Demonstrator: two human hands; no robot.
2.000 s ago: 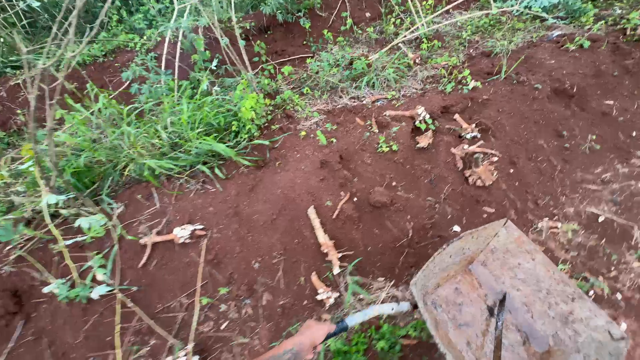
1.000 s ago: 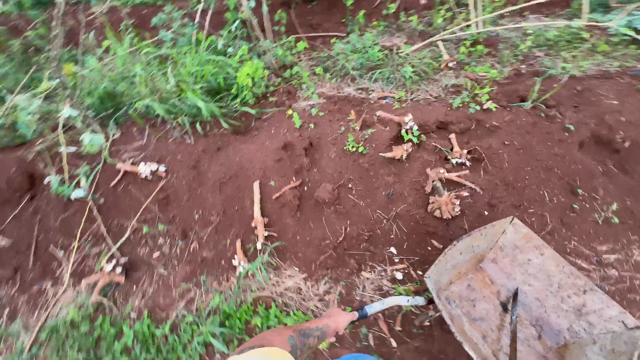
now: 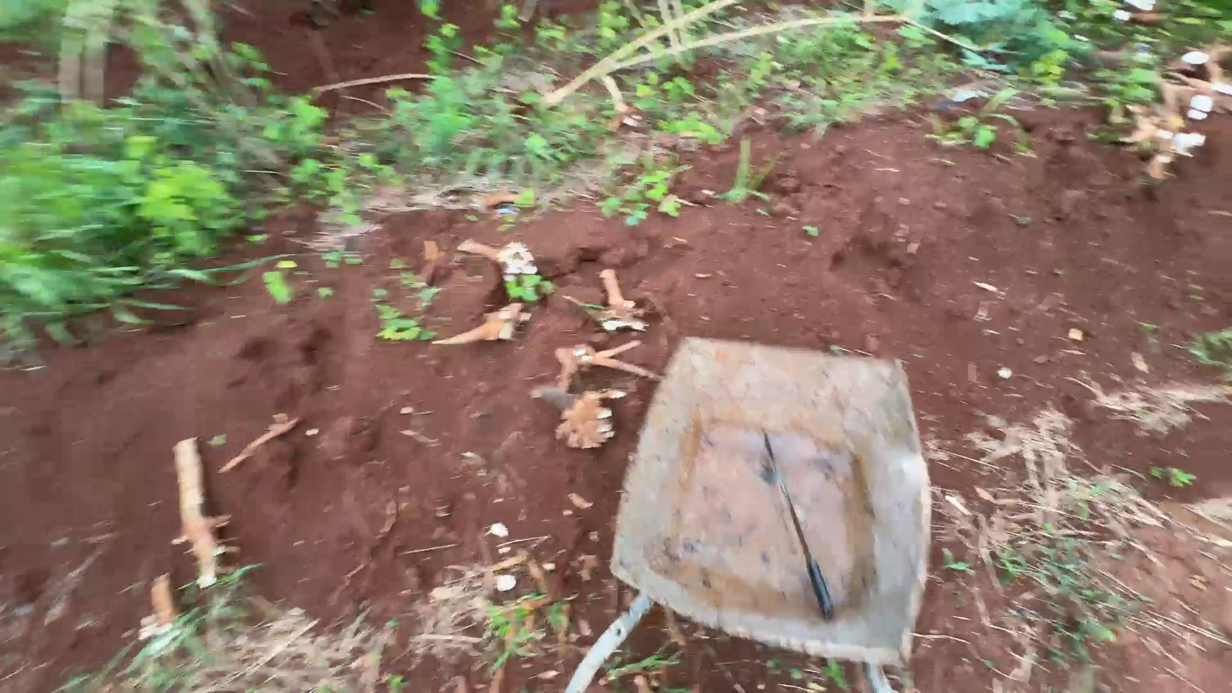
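Observation:
Neither my left hand nor my right hand shows at this moment. A worn metal wheelbarrow (image 3: 780,385) stands on the red soil at lower center right, its tray in full view. Inside the tray lies a long thin dark tool (image 3: 797,525) with a thicker black handle; its kind is unclear. The pale left handle tube (image 3: 613,640) runs down out of the bottom edge, and only a short piece of the right handle tube (image 3: 877,678) shows. Left of the tray lie cut woody roots or stumps (image 3: 585,422), and farther left a thick root piece (image 3: 192,496).
More cut root pieces (image 3: 489,327) lie on the red soil (image 3: 770,279). Green weeds (image 3: 212,192) and long bare stems (image 3: 635,58) line the far side. Pale cut roots (image 3: 1165,120) lie at upper right. Dry grass (image 3: 1039,462) covers ground right of the wheelbarrow.
A hand on the wheelbarrow's left handle, seen in both earlier frames, is out of view now. The view has swung right, and the wheelbarrow appears turned so its tray faces more straight ahead.

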